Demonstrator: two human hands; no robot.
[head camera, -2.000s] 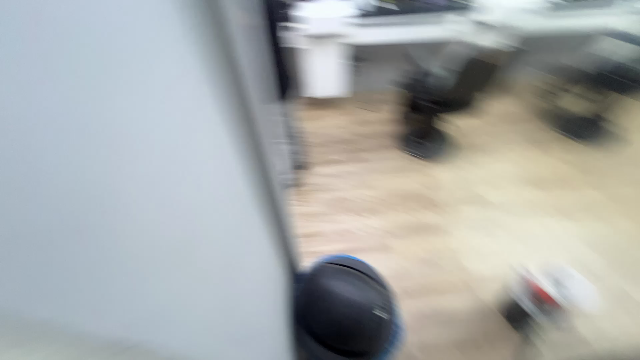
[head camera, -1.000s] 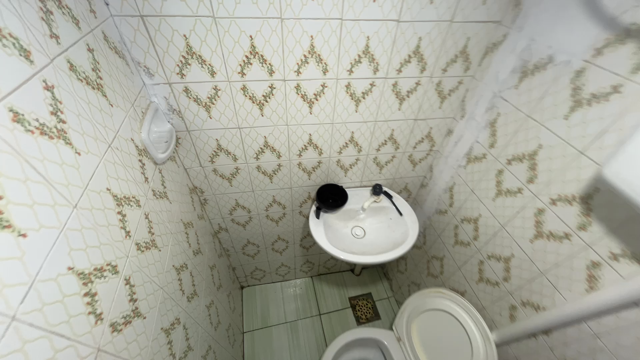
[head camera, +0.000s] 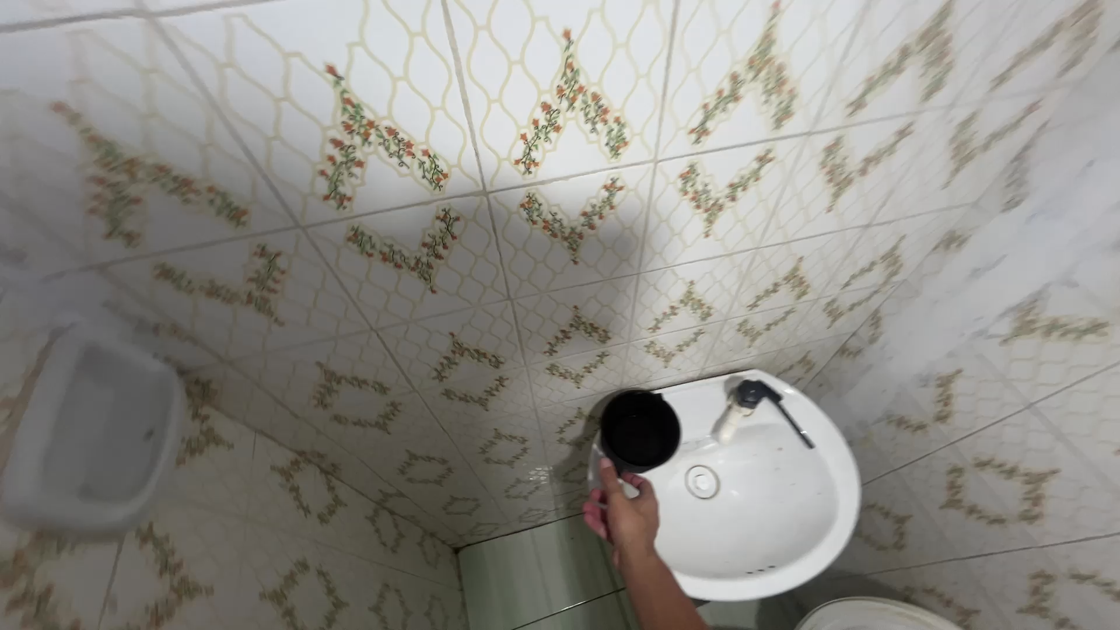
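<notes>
My right hand (head camera: 623, 516) reaches in from the bottom and grips a black mug-like container (head camera: 640, 430) at its near side, thumb up against it. The fingers cover the grip. The container's round opening faces up and looks dark inside. It rests at or just above the left back rim of the white washbasin (head camera: 757, 516); contact with the rim is unclear. A dark-handled tap (head camera: 749, 393) with a pale spout stands right of it, and a thin black stick-like object (head camera: 794, 422) lies beside the tap. My left hand is out of view.
A white wall-mounted soap dish (head camera: 101, 433) is close on the left. Tiled walls with floral patterns (head camera: 569, 114) surround the basin. Green floor tiles (head camera: 542, 569) show below, and part of a white toilet lid (head camera: 875, 615) is at the bottom right.
The view has moved from a room with chairs to this bathroom, then closer to the basin. My right hand has come into view and taken hold of the black container, which stood on the basin's left rim.
</notes>
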